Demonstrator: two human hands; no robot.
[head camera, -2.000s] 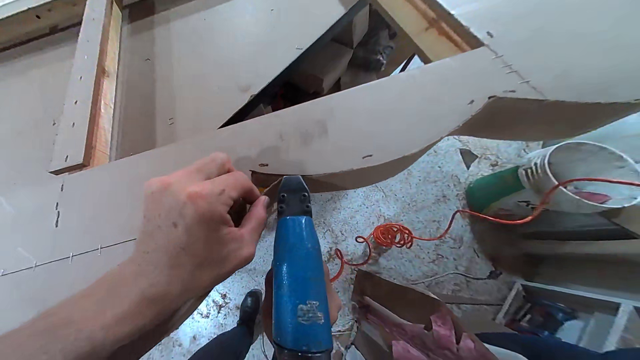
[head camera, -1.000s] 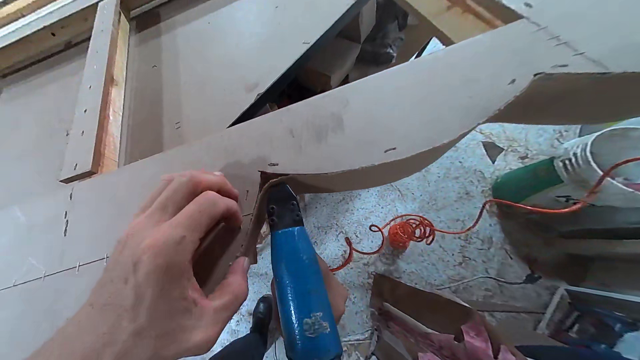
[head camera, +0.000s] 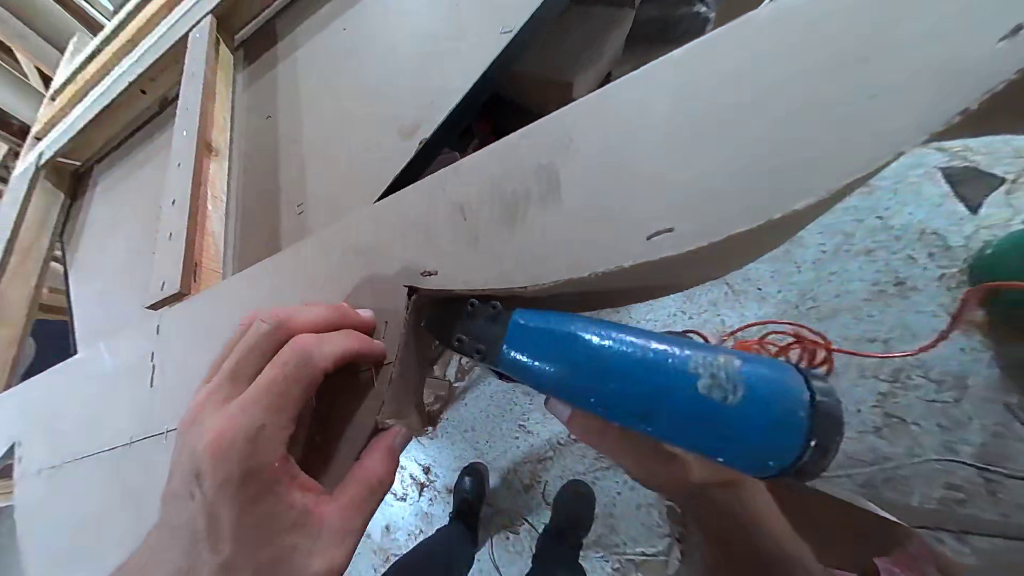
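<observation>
My right hand (head camera: 640, 456), partly hidden, grips a blue pneumatic stapler (head camera: 648, 384) from below. The tool lies nearly level, its black nose (head camera: 468, 324) pointing left into the inner corner of a grey-brown board frame (head camera: 512, 208). A strip of thin board (head camera: 406, 376) runs down from that corner along the cut edge. My left hand (head camera: 296, 424) holds this strip against the edge, with the fingers on the panel face and the thumb at the strip's lower end. A staple (head camera: 660, 234) shows on the panel above the tool, and several more dot the panels.
Wooden battens (head camera: 210, 168) stand at the upper left. A coiled orange air hose (head camera: 788, 348) hangs at the right, near a green container (head camera: 1000, 276). Two dark shoes (head camera: 470, 488) stand on the littered floor (head camera: 496, 436). A dark triangular gap (head camera: 480, 128) opens behind the panel.
The stapler has swung from upright to nearly level, its nose now pointing left at the corner strip. My left hand has opened out around the strip. The view has moved closer to the corner.
</observation>
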